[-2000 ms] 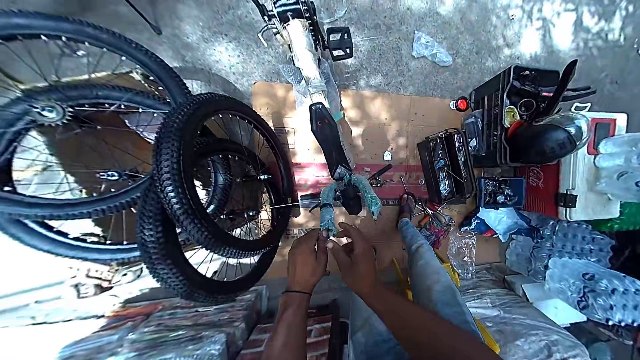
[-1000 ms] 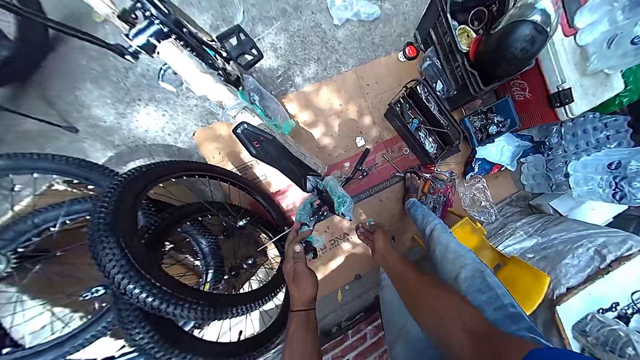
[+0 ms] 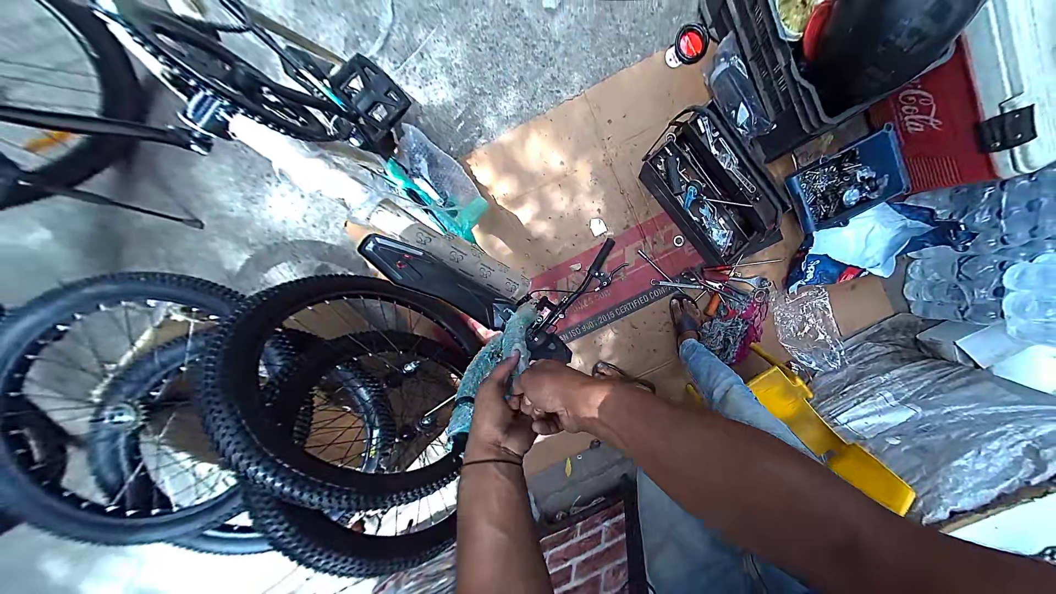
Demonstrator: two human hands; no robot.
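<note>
Both of my hands meet at a bicycle fork wrapped in green protective foam [image 3: 478, 381], low in the centre of the view. My left hand [image 3: 497, 412] has its fingers bent at the wrap. Against it, my right hand [image 3: 554, 394] has its fingers curled in; what lies between the fingertips is hidden. The fork belongs to a bicycle frame with a black down tube [image 3: 429, 276] and a black pedal [image 3: 371, 97]. A black handlebar with a grip [image 3: 601, 257] lies beside the wrapped part, over printed cardboard.
Knobby-tyred wheels [image 3: 227, 396] lie stacked at left. An open black toolbox [image 3: 716, 186], a blue tray of small hardware [image 3: 850, 177] and loose tools are at right on the cardboard [image 3: 569, 157]. A yellow plastic piece [image 3: 825, 437] lies beside my leg, near bottle packs [image 3: 965, 285].
My hands, apart one second ago, have come together at the foam-wrapped fork. The view has shifted noticeably.
</note>
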